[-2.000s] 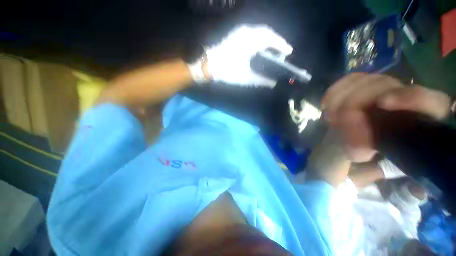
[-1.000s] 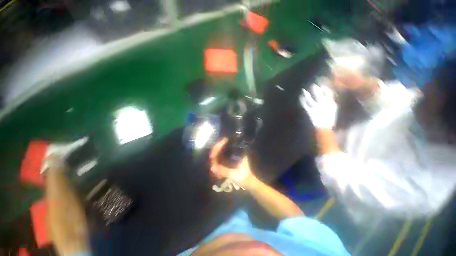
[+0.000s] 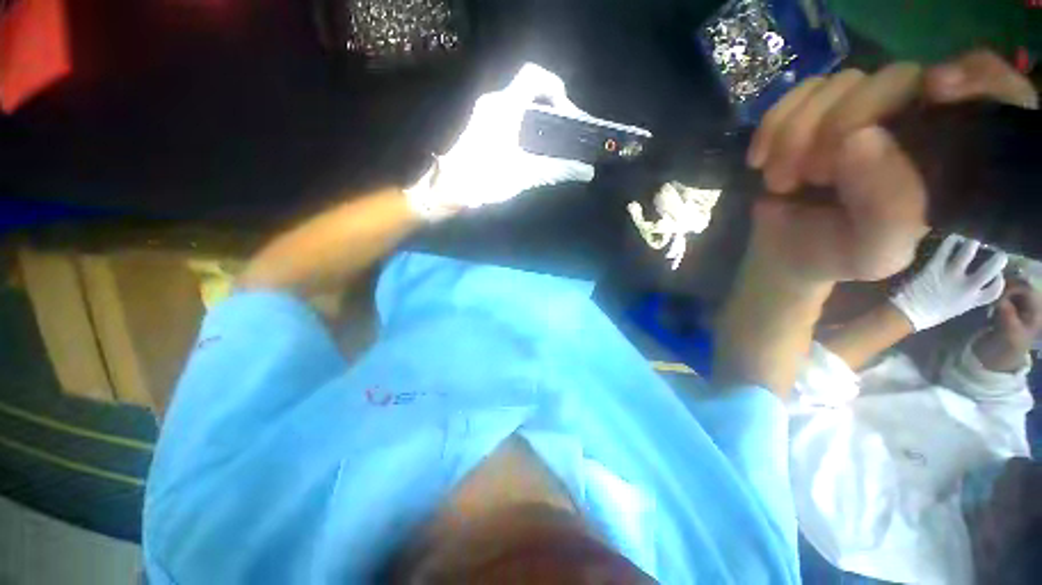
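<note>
My left hand, in a white glove, grips a slim dark device unit. Its narrow port end faces right and shows a red-ringed socket. My bare right hand is closed round a thick black tool, which looks like an electric screwdriver, slightly blurred. Its tip lies in the dark area between the hands, and I cannot tell whether it touches the unit. Whether my right fingertips also pinch a small part is unclear.
A blue parts bin of shiny rings is at the top right. A tray of fine screws is at the top. A crumpled off-white piece lies below the hands. A co-worker in white is at right; cardboard at left.
The view has turned. My left hand has come from the green surface at far left to in front of me and now holds the unit. My right hand has moved from beside the blue bin and holds the tool.
</note>
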